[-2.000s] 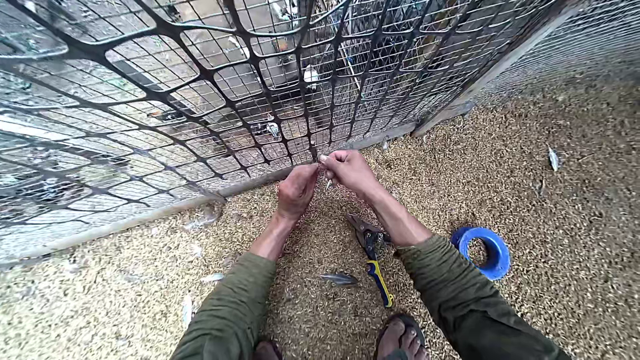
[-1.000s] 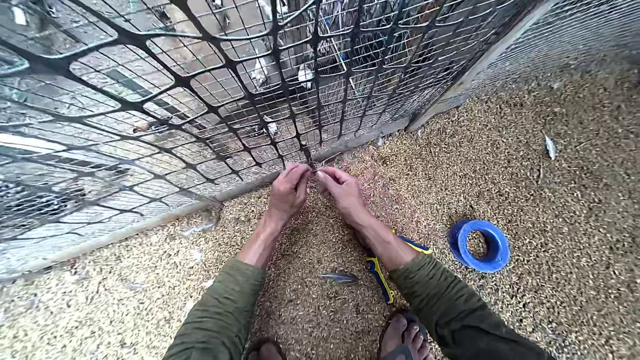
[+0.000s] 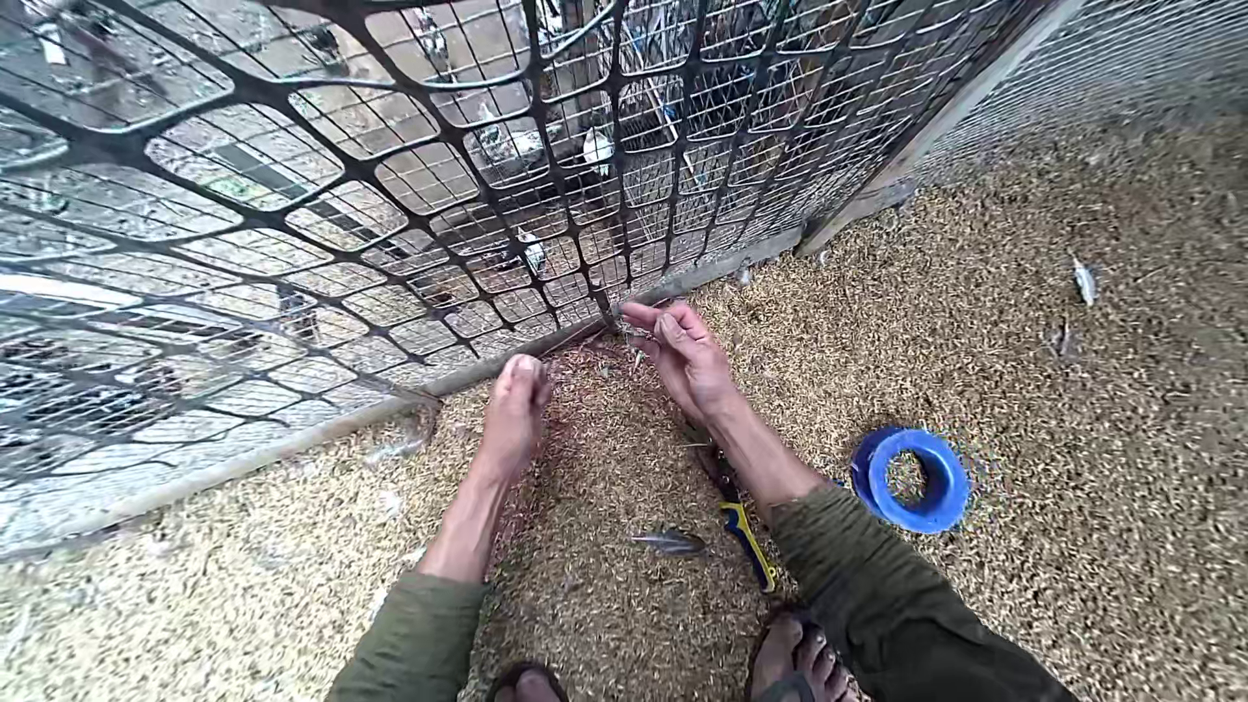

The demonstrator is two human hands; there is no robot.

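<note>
My left hand (image 3: pixel 515 414) is closed in a loose fist just in front of the fence's bottom rail; whether something thin is inside it cannot be seen. My right hand (image 3: pixel 687 356) is by the lower edge of the black plastic mesh (image 3: pixel 575 229), its thumb and index finger pinched together near the rail (image 3: pixel 692 278). What the pinch holds is too small to tell. Under my right forearm lies a pair of snips with blue and yellow handles (image 3: pixel 749 546), its head partly hidden. A blue ring-shaped spool (image 3: pixel 912 480) rests on the husks to the right of that forearm.
Grain husks (image 3: pixel 604 624) cover the ground. Feathers lie about, one dark (image 3: pixel 671 542) between my sandalled feet and hands. Wire netting backs the plastic mesh, and a wooden post (image 3: pixel 936 127) stands at the fence corner. Birds (image 3: pixel 529 252) are visible beyond the mesh.
My hands were together at the mesh's lower edge; they are now apart, the left drawn back to the left and toward me. The right has stayed near the mesh.
</note>
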